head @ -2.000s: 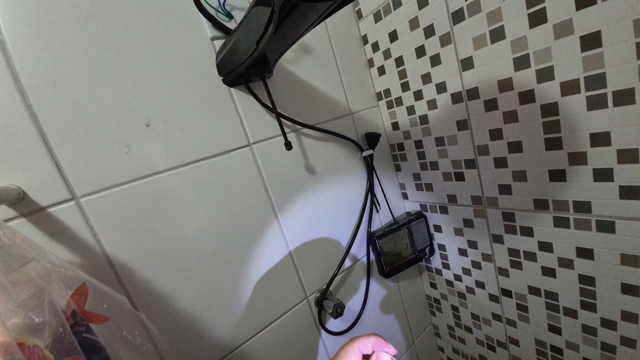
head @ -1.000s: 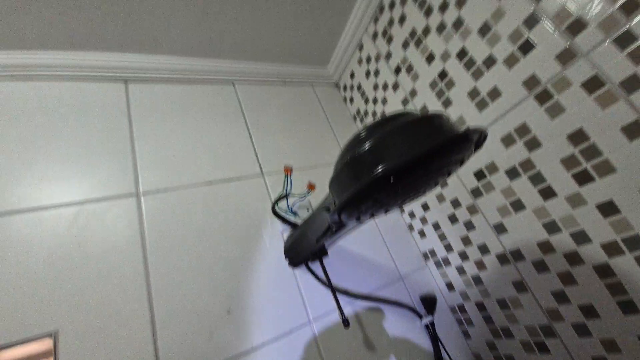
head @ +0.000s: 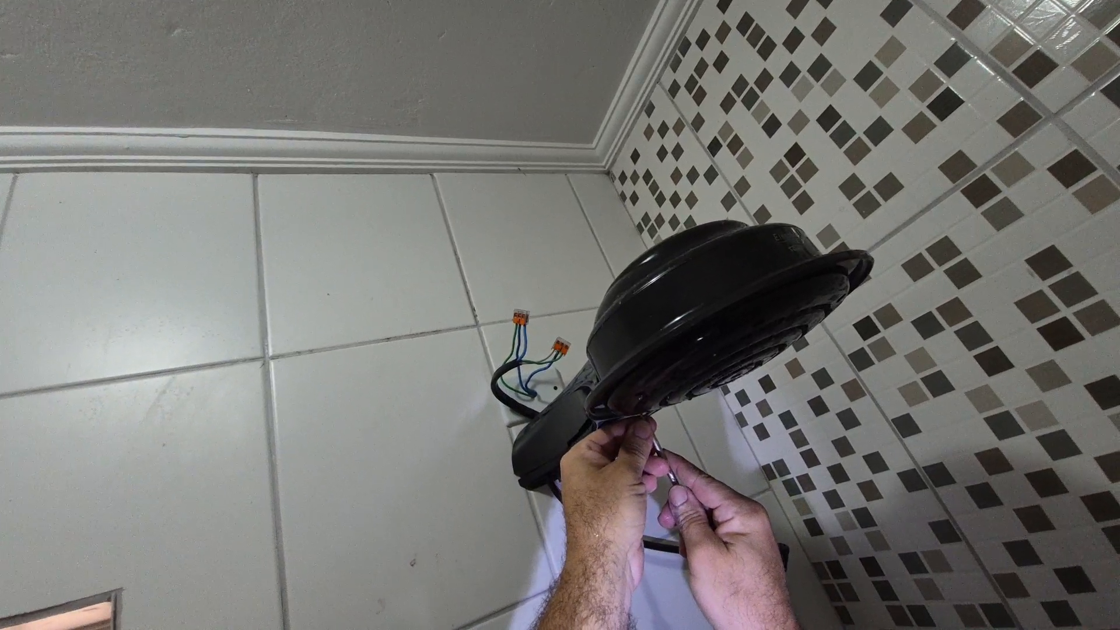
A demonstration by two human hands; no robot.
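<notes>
A black electric shower head (head: 709,306) is mounted on its black arm (head: 551,437) against the tiled wall. My left hand (head: 612,481) touches the underside near the joint of head and arm, its thumb and fingertips pinched together; what lies between them is too small to tell. Just right of it, my right hand (head: 717,534) holds a thin metal shaft (head: 667,464) between thumb and fingers, its upper end at the left fingertips. The shaft's lower end is hidden in the right hand.
Green and blue wires (head: 518,354) with orange lever wire connectors (head: 521,318) stick out of the wall left of the shower head. A black cable (head: 662,544) passes behind my hands. White cornice (head: 350,153) runs above; mosaic tiles (head: 962,350) cover the right wall.
Both hands have come up into view at the underside of the shower head; neither showed one second ago. The view has tilted upward since the oldest frame.
</notes>
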